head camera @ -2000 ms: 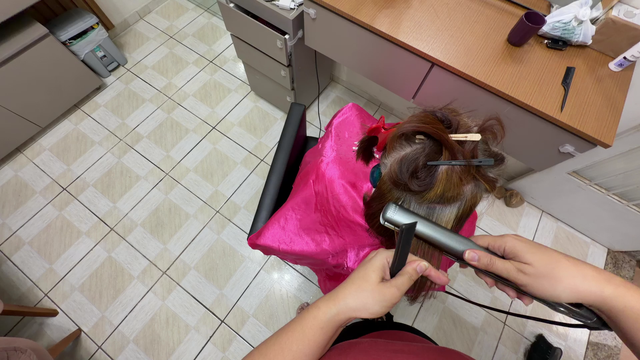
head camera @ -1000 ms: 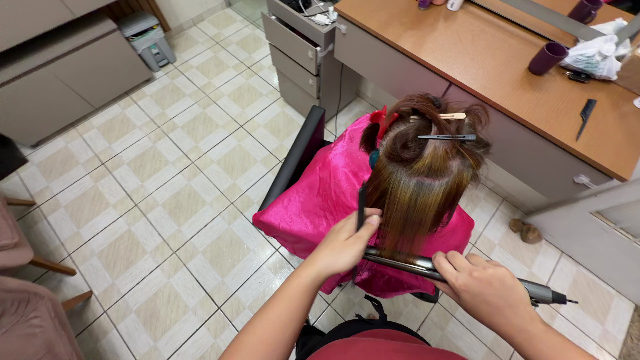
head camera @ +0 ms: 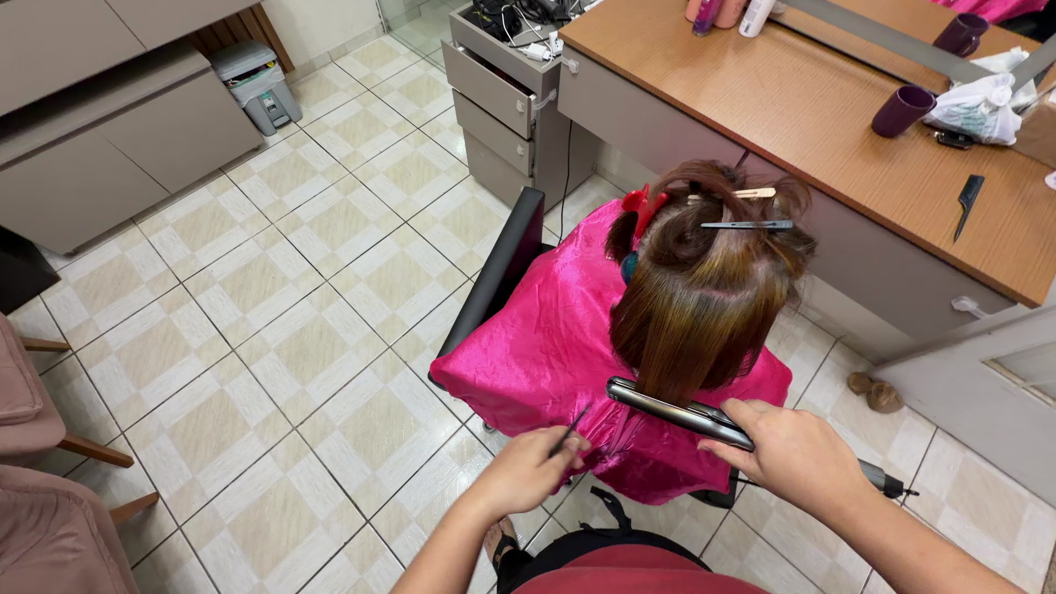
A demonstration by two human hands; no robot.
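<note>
A seated person in a pink satin cape has their back to me. My right hand grips a hair straightener, its plates at the ends of the straight brown hair. My left hand holds a thin dark comb, left of the straightener and off the hair. Hair piled on top is held by a beige clip and a dark metallic clip. A red claw clip and a teal clip or band sit on the left side.
The salon chair's black armrest stands at the left. On the wooden counter lie a black comb, a purple mug and a plastic bag. Behind is a drawer unit; pink chairs stand at lower left.
Two seconds ago the straightener was higher on the hair; it is now at the ends. My left hand and its comb have moved away from the hair. The view has shifted.
</note>
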